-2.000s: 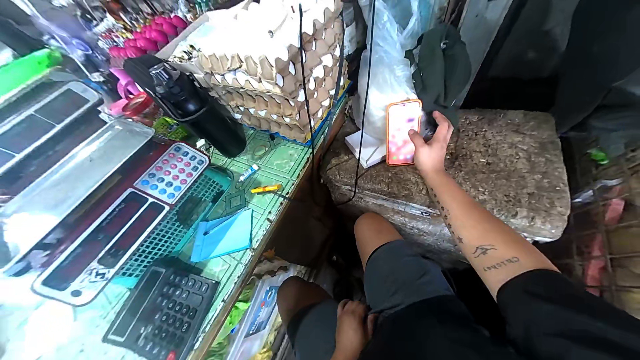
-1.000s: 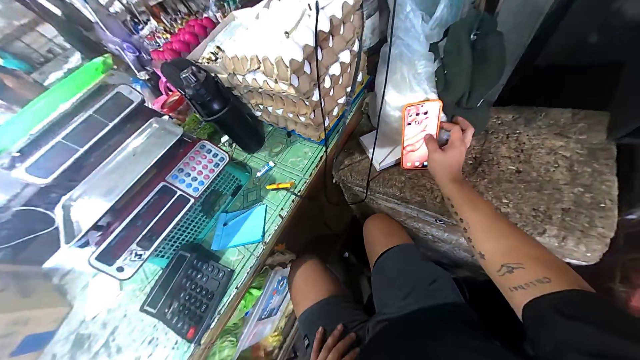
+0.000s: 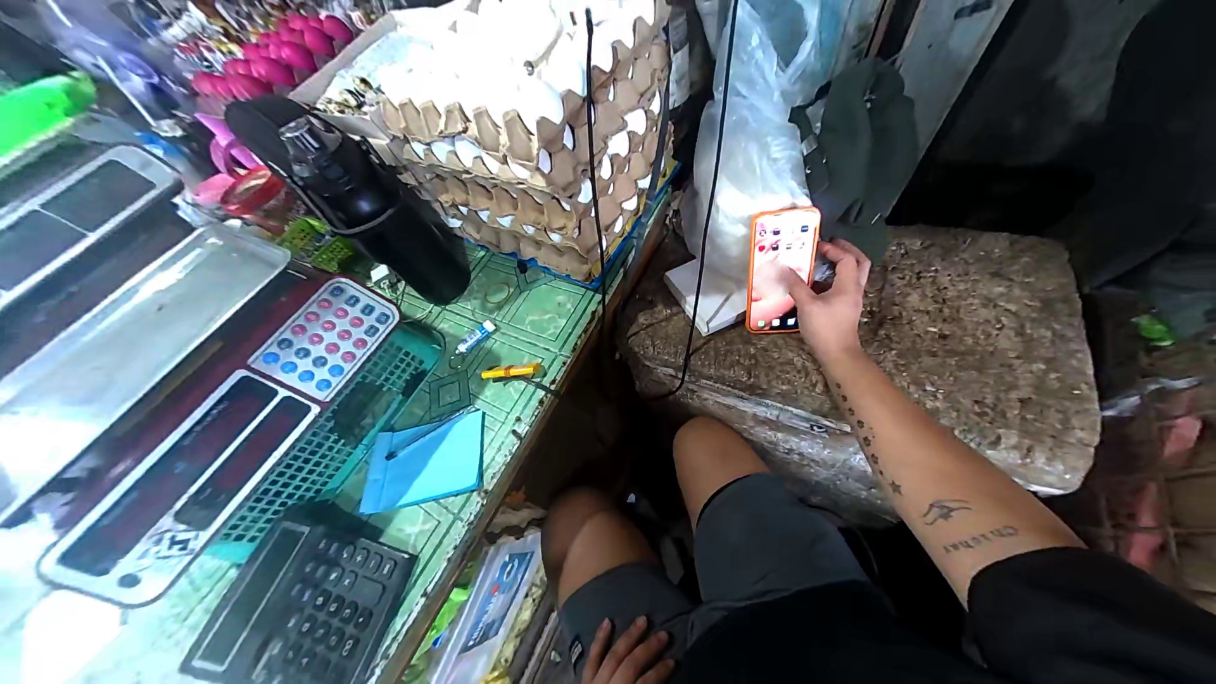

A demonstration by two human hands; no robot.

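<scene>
My right hand [image 3: 832, 293] grips a smartphone in an orange case [image 3: 783, 271] by its right edge, the thumb over its lit screen, which shows app icons. Behind the phone is a white plastic bag [image 3: 750, 161]; below and right lies a rough brown slab-like surface [image 3: 978, 332]. My left hand [image 3: 627, 655] rests on my thigh at the bottom edge, fingers spread, partly cut off by the frame; nothing shows in it.
On the green counter [image 3: 532, 313] at left stand stacked egg trays [image 3: 532, 161], a black bottle [image 3: 389, 209], a digital scale [image 3: 180, 484], a black calculator [image 3: 304, 598], blue paper [image 3: 427, 461] and a yellow marker [image 3: 511, 371]. A black cord [image 3: 712, 209] hangs before the bag.
The phone's screen has changed from a pinkish display to a view with app icons. My left hand's fingers have spread on the thigh. My right hand has kept hold of the phone.
</scene>
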